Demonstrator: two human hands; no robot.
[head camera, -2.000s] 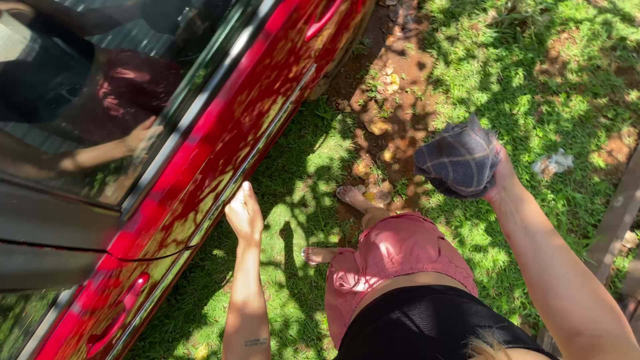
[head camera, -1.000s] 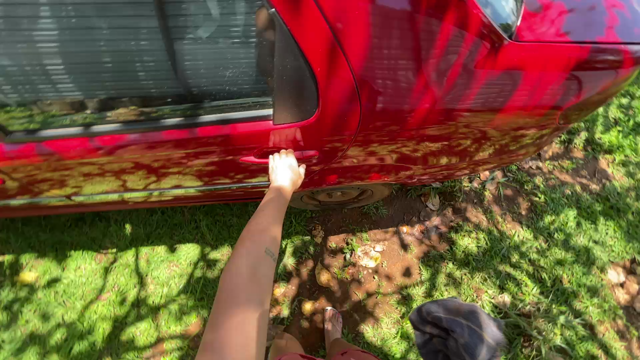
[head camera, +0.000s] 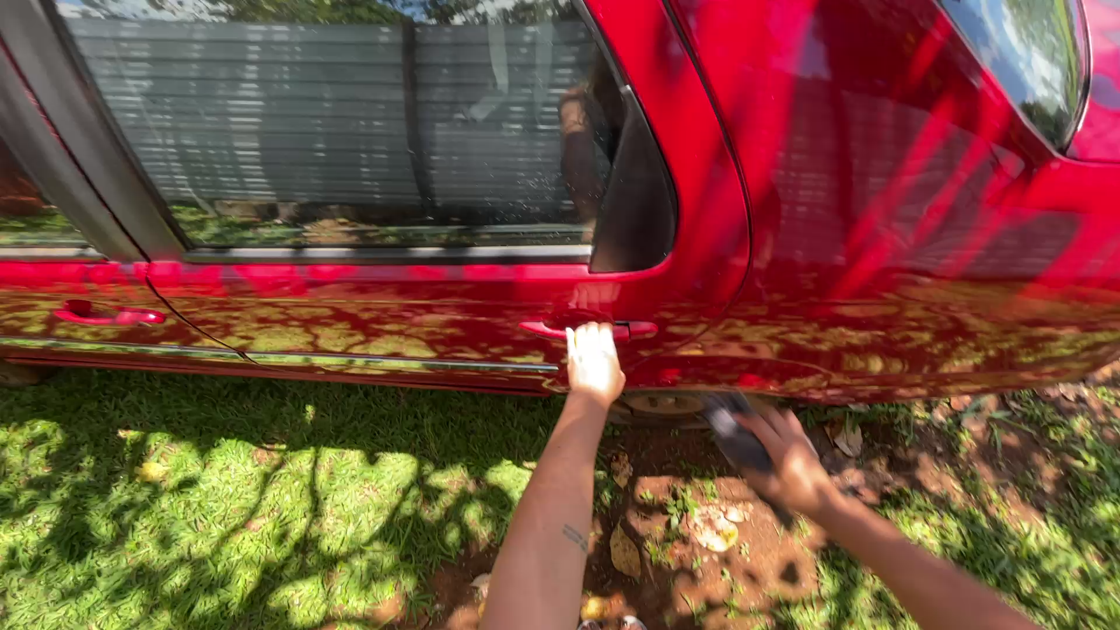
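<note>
My left hand (head camera: 597, 363) is closed around the red rear door handle (head camera: 636, 330) of a red car (head camera: 394, 306), fingers hooked over its middle. The door sits flush in the body. To the right and lower, my right hand (head camera: 783, 459) holds a dark folded cloth (head camera: 737, 430), blurred by motion, in front of the car's lower side near the rear wheel (head camera: 661, 404). Above the handle is the rear door window (head camera: 350, 131), which reflects a corrugated fence and an arm.
A second door handle (head camera: 109, 315) lies at the left. Below the car are grass (head camera: 289, 525) and a patch of bare soil (head camera: 752, 560) with dry leaves (head camera: 625, 551). The tail-end glass (head camera: 1032, 61) shows at the upper right. My feet are at the bottom edge.
My left hand, away from the handle two seconds ago, has taken hold of it. My right hand has come up toward the car with the cloth. The view has swung round to the car's side.
</note>
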